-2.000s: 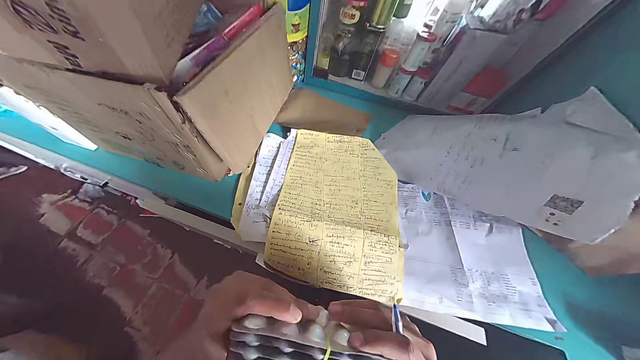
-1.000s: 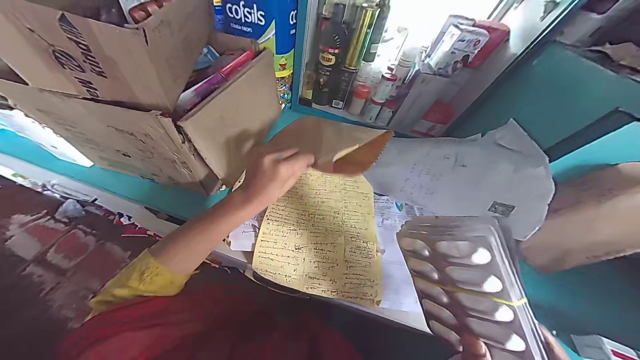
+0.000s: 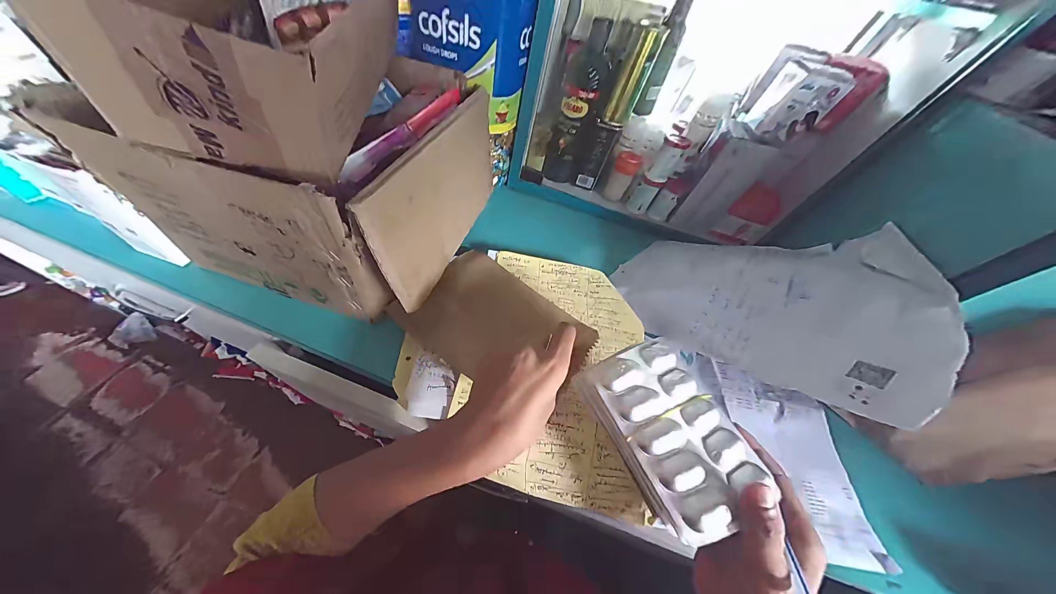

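Observation:
A brown paper bag (image 3: 495, 318) lies over the upper left part of a yellow handwritten sheet (image 3: 561, 462). My left hand (image 3: 516, 396) is on the bag's right part, index finger extended near its jagged edge; whether the fingers pinch the paper is hidden. In my right hand (image 3: 763, 528) is a stack of blister packs (image 3: 676, 441) with a yellow rubber band around it, held at the lower right corner with the thumb on top. A blue and white pen (image 3: 796, 565) also sits in that hand. White printed papers (image 3: 813, 462) lie under and beside the packs.
Cardboard boxes (image 3: 223, 223) stand at the left on the teal counter (image 3: 536, 227). Behind them is a blue Cofsils container (image 3: 470, 41). A glass case (image 3: 528, 140) holds bottles and packets. A large torn grey paper (image 3: 792, 305) lies at the right, near a blurred brown object (image 3: 982, 412).
The hands were together at the blister packs; the left moved to the brown paper bag while the right kept the packs. Since one second ago, the bag has come down and left over the yellow sheet.

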